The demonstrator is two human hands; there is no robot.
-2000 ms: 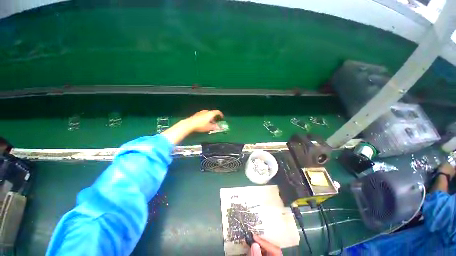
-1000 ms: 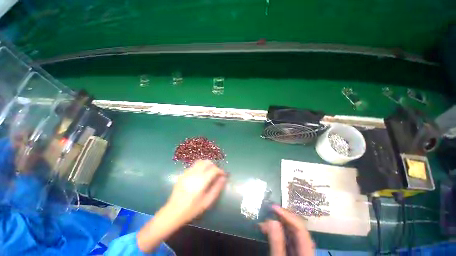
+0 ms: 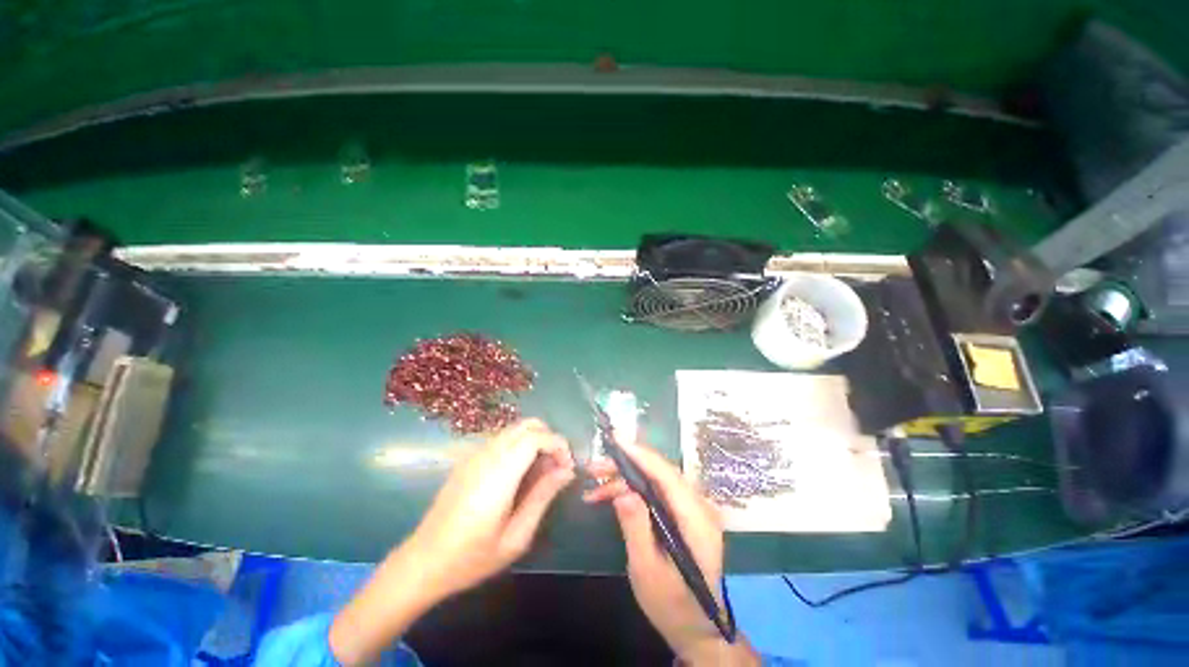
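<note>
My right hand [image 3: 672,547] holds a black pen-like soldering iron [image 3: 668,528], its thin metal tip pointing up and left. A small whitish, glare-washed workpiece [image 3: 618,420] lies just beyond my right fingertips, beside the iron's shaft. My left hand [image 3: 489,508] is just left of it, thumb and fingertips pinched together; whether they hold a small part cannot be told. A pile of small red-brown components [image 3: 459,378] lies beyond my left hand. Small dark leaded components [image 3: 743,459] are spread on the pale board [image 3: 835,482] to the right.
A fume fan [image 3: 702,289], a white tub [image 3: 811,322] of small parts and the iron stand [image 3: 971,280] with its yellow sponge [image 3: 995,368] stand behind the board. Black cords [image 3: 909,502] hang at the right. Spaced workpieces [image 3: 483,186] lie on the far green strip.
My left hand has come back from the far strip and is now near the red-brown pile, fingertips closer to my right hand. My right hand has left the pale board and holds the iron by the workpiece.
</note>
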